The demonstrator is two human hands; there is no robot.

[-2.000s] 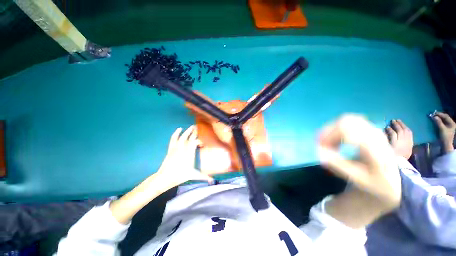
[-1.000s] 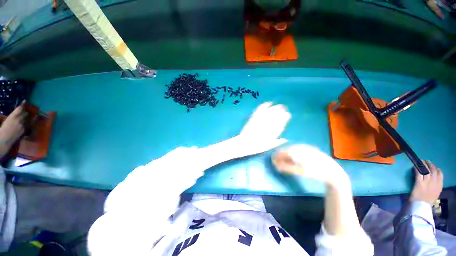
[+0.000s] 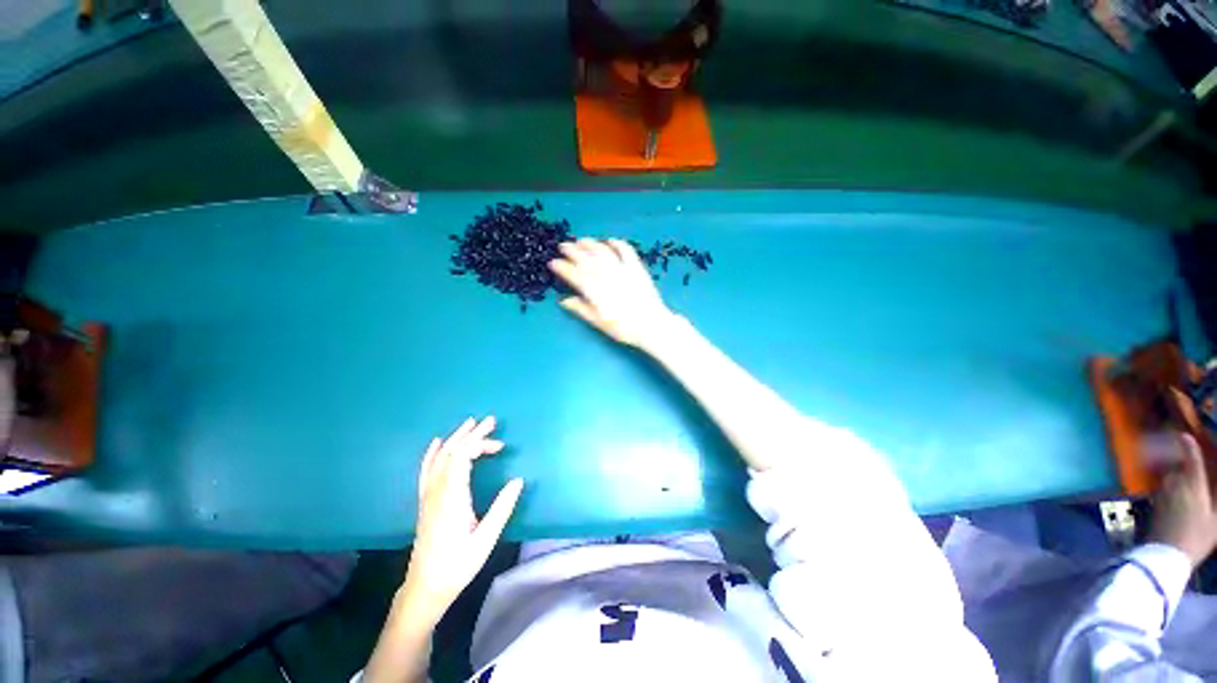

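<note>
A loose pile of small black fittings (image 3: 507, 251) lies on the teal bench, with a thin scatter (image 3: 683, 256) to its right. My right hand (image 3: 607, 287) reaches over the right edge of the pile, fingertips at the pieces; whether it pinches any cannot be told. My left hand (image 3: 463, 500) is near the front edge of the bench, fingers apart and empty. No three-arm assembly is in front of me.
An orange fixture (image 3: 646, 134) stands on the darker green strip ahead. A tape-wrapped post (image 3: 287, 100) stands upper left. Other orange fixtures are at the far left (image 3: 78, 400) and far right (image 3: 1129, 424), where a neighbour's hand (image 3: 1182, 500) rests.
The three-arm assembly and its fixture went from in front of me to the right, and the assembly is now out of view. My right hand moved to the pile; my left drew back.
</note>
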